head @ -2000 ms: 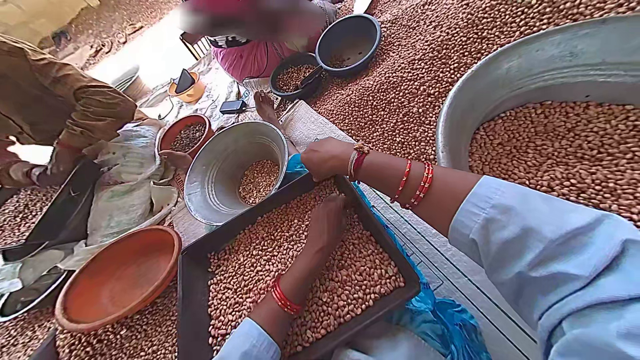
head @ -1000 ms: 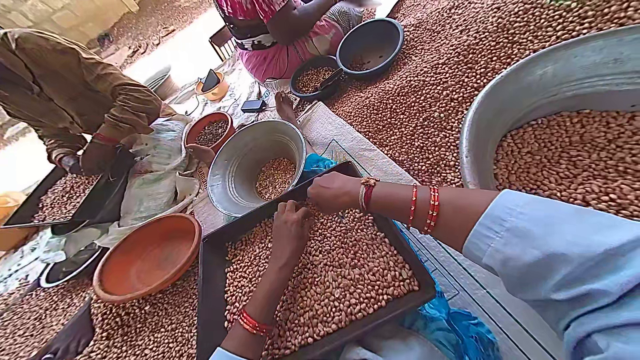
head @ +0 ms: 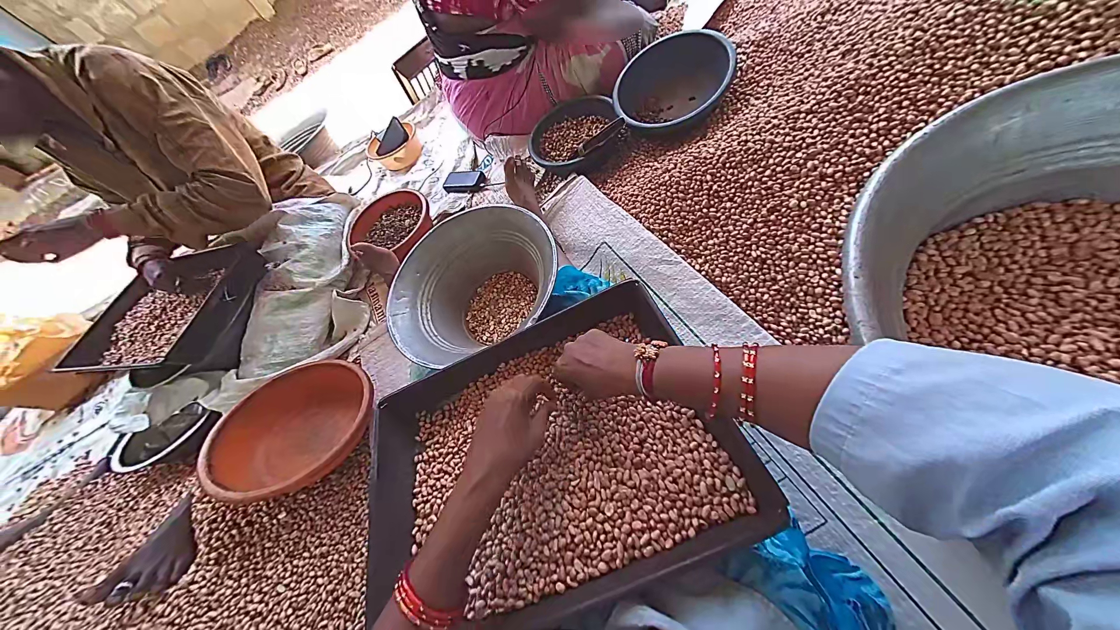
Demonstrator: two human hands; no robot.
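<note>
A dark rectangular tray (head: 770, 516) full of shelled peanuts (head: 612, 490) lies low in front of me. My left hand (head: 507, 424) is over the nuts in the upper middle of the tray, its fingers curled. Close to its right, my right hand (head: 599, 363) has its fingertips down at the nuts near the tray's far side. Whether either hand holds nuts is hidden by the fingers. Just beyond the tray's far edge stands a metal tub (head: 429, 289) with some peanuts in the bottom.
An orange basin (head: 284, 429) rests left of the tray. A large metal basin of peanuts (head: 884, 184) stands at right. Peanuts cover the ground around. One person in a brown sleeve (head: 192, 166) works at another black tray (head: 96, 341); a second person sits beyond two dark basins (head: 674, 79).
My left hand has moved from the right middle of the nuts toward the tray's far side, beside my right hand. The person in brown has raised one hand from the other tray.
</note>
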